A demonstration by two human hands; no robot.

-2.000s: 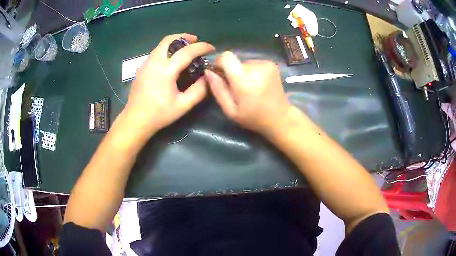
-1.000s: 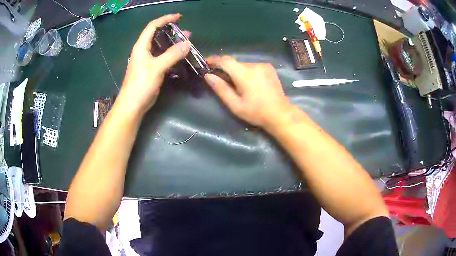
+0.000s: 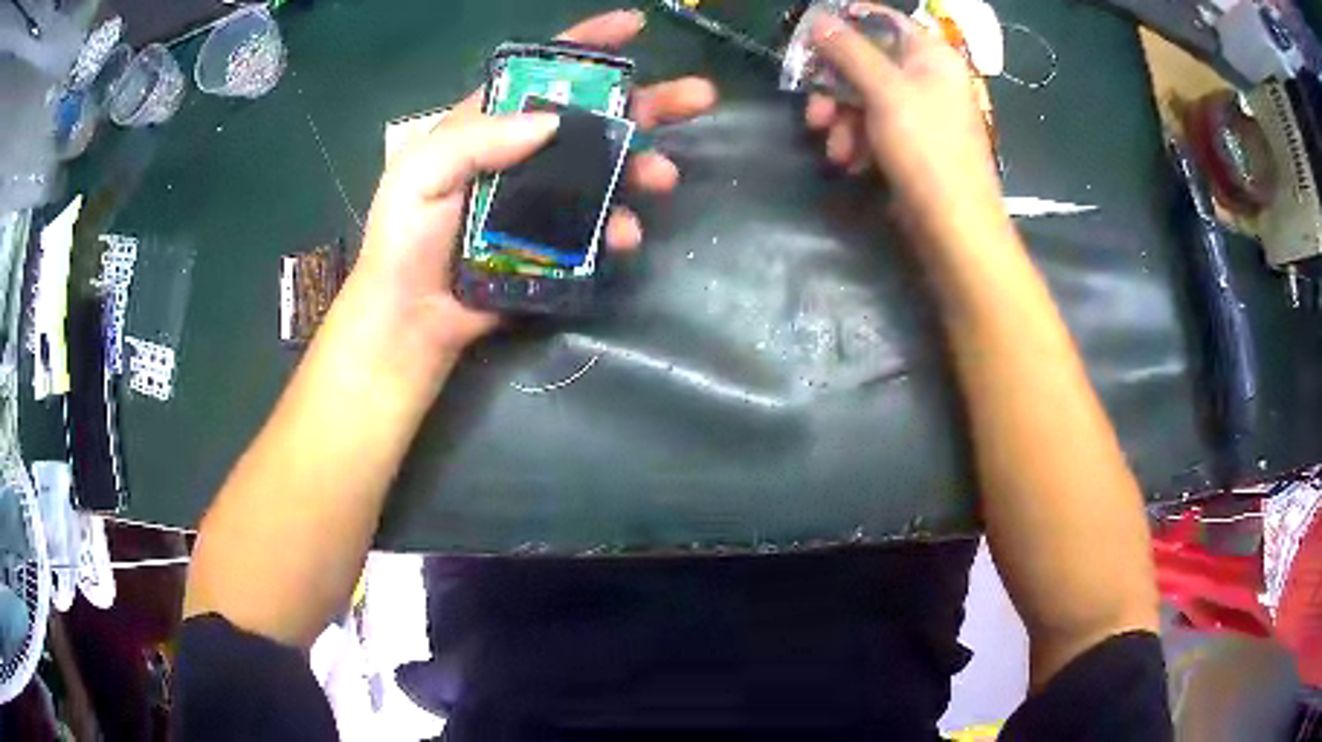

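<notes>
My left hand [image 3: 421, 218] holds an opened phone [image 3: 544, 181] with its inside facing up. A green board shows at its top, a dark screen lies over the middle, and its casing edge is black. My left thumb rests on the screen's upper left, and the fingers come round the right side. My right hand [image 3: 906, 102] is at the upper right, apart from the phone, with a greyish, partly transparent piece [image 3: 796, 55] at its fingertips. The piece is blurred.
Clear cups of small parts [image 3: 241, 55] stand at the upper left. A dark labelled battery [image 3: 312, 294] lies left of my left forearm. A white pointed strip [image 3: 1051, 207] is partly behind my right forearm. A thin curved wire [image 3: 558, 380] lies on the green mat. A beige box [image 3: 1279, 174] stands at far right.
The phone has turned to show its inside, with board and screen now visible. My right hand has left it and moved up and right, now with the greyish piece.
</notes>
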